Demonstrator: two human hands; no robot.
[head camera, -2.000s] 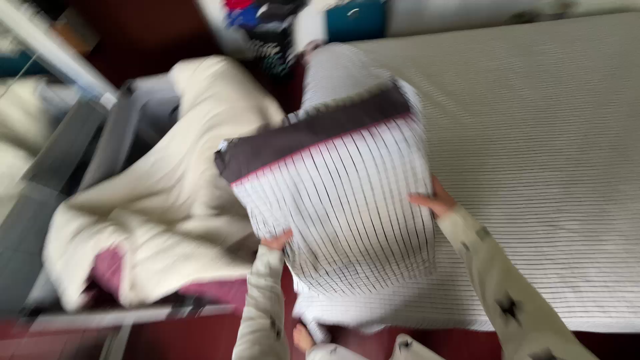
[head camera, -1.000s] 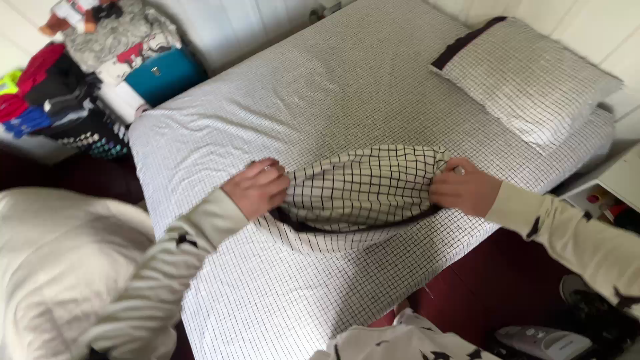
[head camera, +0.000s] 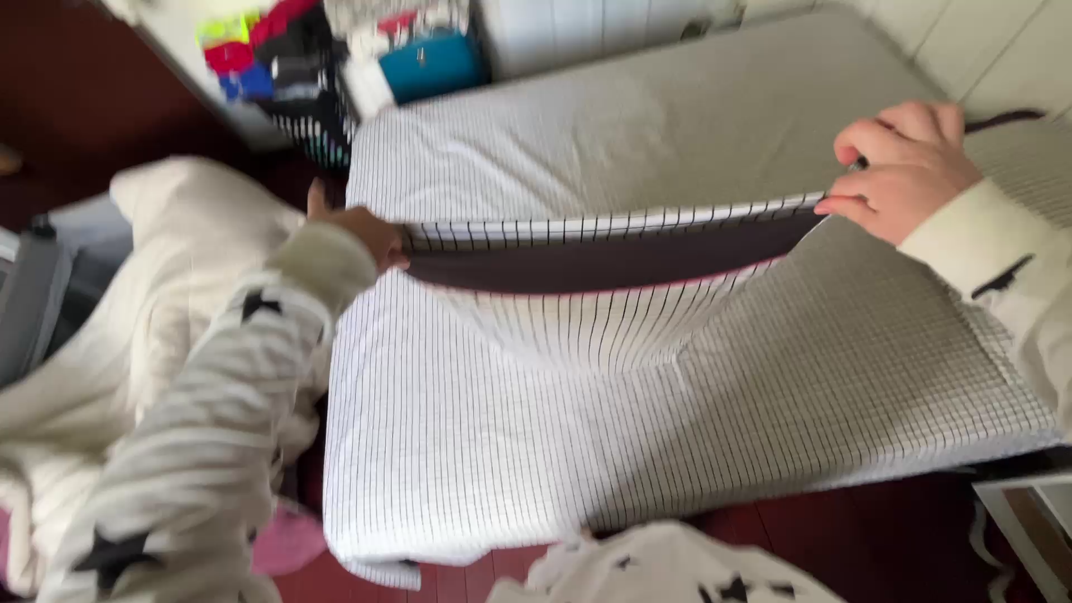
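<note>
A checked pillowcase (head camera: 603, 327) with a dark band and a thin pink line is stretched between my two hands, above the bed. My left hand (head camera: 360, 230) grips its left corner. At the right, my right hand (head camera: 909, 172) pinches the other corner between thumb and fingers. The band sags in the middle. Beneath lies a mattress in a checked fitted sheet (head camera: 469, 444), wrinkled near its far left corner.
Left of the bed a cream blanket (head camera: 176, 226) is heaped over a grey frame. Behind stand a basket of folded clothes (head camera: 310, 126) and a teal box (head camera: 431, 67). A white shelf unit (head camera: 1030, 519) is at the lower right, over a red floor (head camera: 477, 582).
Two seconds ago the pillowcase hung upright between my hands. One second ago it was bunched with its opening gathered; now my hands are farther apart and it is pulled wide.
</note>
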